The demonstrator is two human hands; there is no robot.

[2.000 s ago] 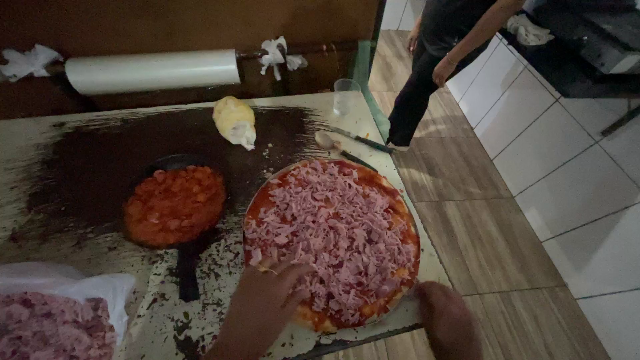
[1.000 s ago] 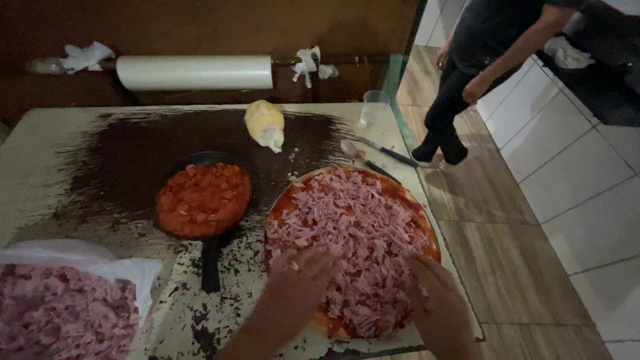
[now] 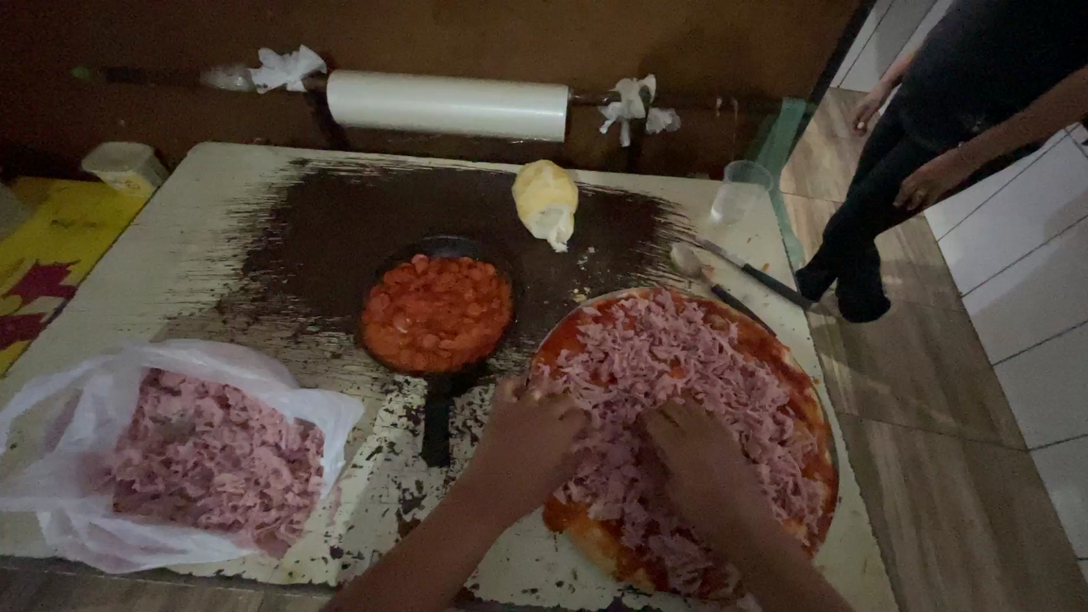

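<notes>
A large round pizza with red sauce and shredded pink meat, likely ham, lies at the table's right front. My left hand rests on its left edge, fingers curled on the meat. My right hand touches the topping near the middle, fingertips down; whether either hand grips any shreds is hidden. Left of the pizza sits a black frying pan filled with a chunky red-orange topping. An open white plastic bag of shredded pink meat lies at the front left.
Behind the pizza are a spoon, a knife, a clear plastic cup and a bag of pale yellow filling. A plastic film roll hangs behind the worn table. A person stands beyond the right edge.
My right hand has moved from the pizza's right edge inward onto the meat. My left hand remains at the left part of the pizza. The view has shifted left.
</notes>
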